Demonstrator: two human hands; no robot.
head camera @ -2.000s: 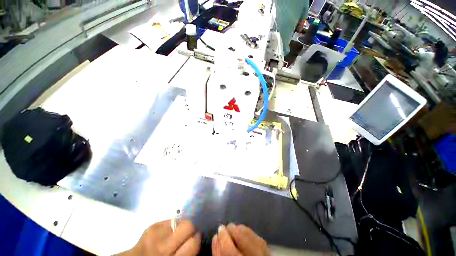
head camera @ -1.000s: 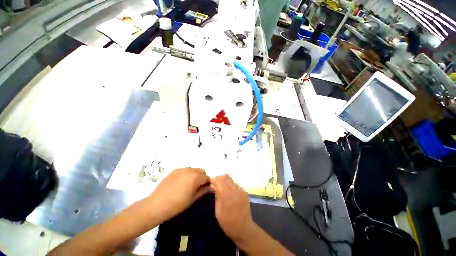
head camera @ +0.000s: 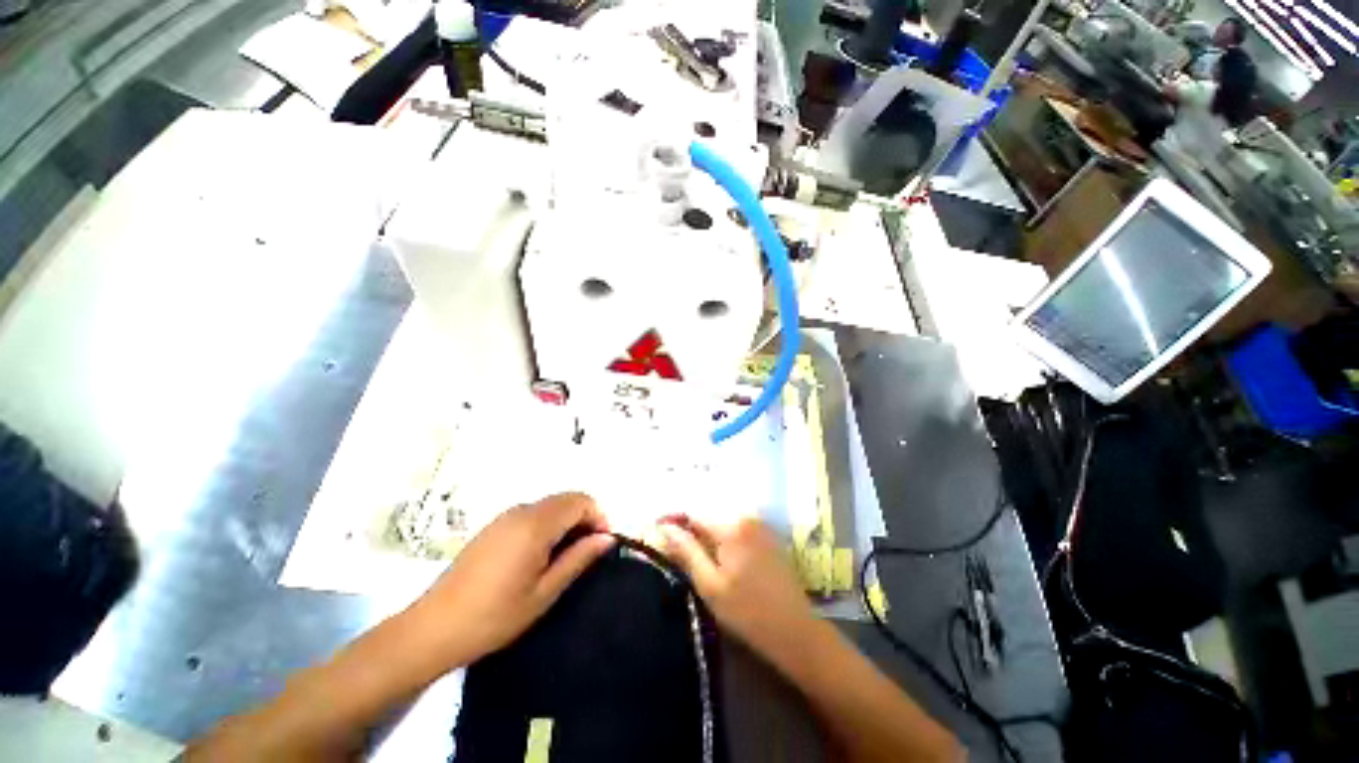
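Note:
A black fabric piece [head camera: 581, 671] lies in front of me, its rounded top edge at the front of the pale template [head camera: 350, 522]. A zipper [head camera: 701, 656] runs along its top and right edge. A small yellow sticker [head camera: 538, 739] is on it. My left hand [head camera: 522, 574] pinches the top left of the edge. My right hand [head camera: 745, 574] has its fingertips at the top right of the zippered edge. The white sewing machine head [head camera: 641, 298] with a red logo stands just beyond my hands; its needle area is washed out by glare.
A blue hose [head camera: 778, 283] curves beside the head. A black fabric pile [head camera: 52, 567] is at the left edge, another [head camera: 1148, 522] at the right below a tablet [head camera: 1145, 291]. Cables and a dark slim tool [head camera: 981, 611] lie right of the template. A person [head camera: 1230, 75] is far back.
The fabric has come from the table's front edge up to the template with both hands. Since a second ago the hands have parted slightly and the zippered edge shows between them.

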